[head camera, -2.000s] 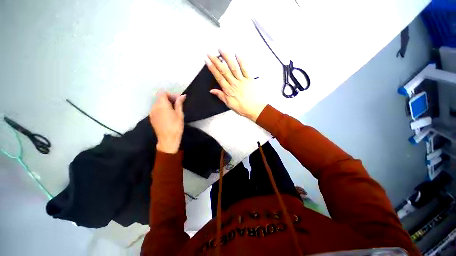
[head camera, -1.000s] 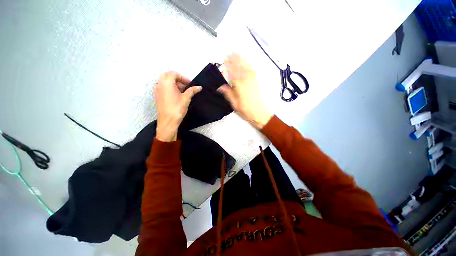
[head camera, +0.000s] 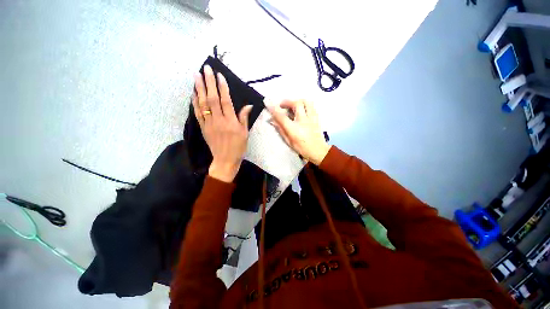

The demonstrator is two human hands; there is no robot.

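A black garment [head camera: 142, 220] lies on the pale table [head camera: 120, 72], spread from the lower left to the middle. Its straight sleeve or leg end [head camera: 241, 90] points to the upper right, with dark thread ends at its edge. My left hand [head camera: 222, 124] lies flat on this end, fingers extended, pressing the cloth. My right hand [head camera: 298, 128] is at the end's right corner, thumb and forefinger close together at the cloth; I cannot tell whether they pinch it. Large shears [head camera: 328, 66] with black handles lie on the table beyond my right hand.
Smaller dark scissors [head camera: 45, 211] and a pale green loop [head camera: 30, 232] lie at the left edge. A thin black cord [head camera: 96, 174] lies beside the garment. A blue stool [head camera: 477, 224] and grey-white stands [head camera: 512, 36] are on the floor to the right.
The garment end has shifted left and turned, its edge now facing upper right. My left hand has gone from gripping its side to lying flat on it. My right hand has moved down to its corner.
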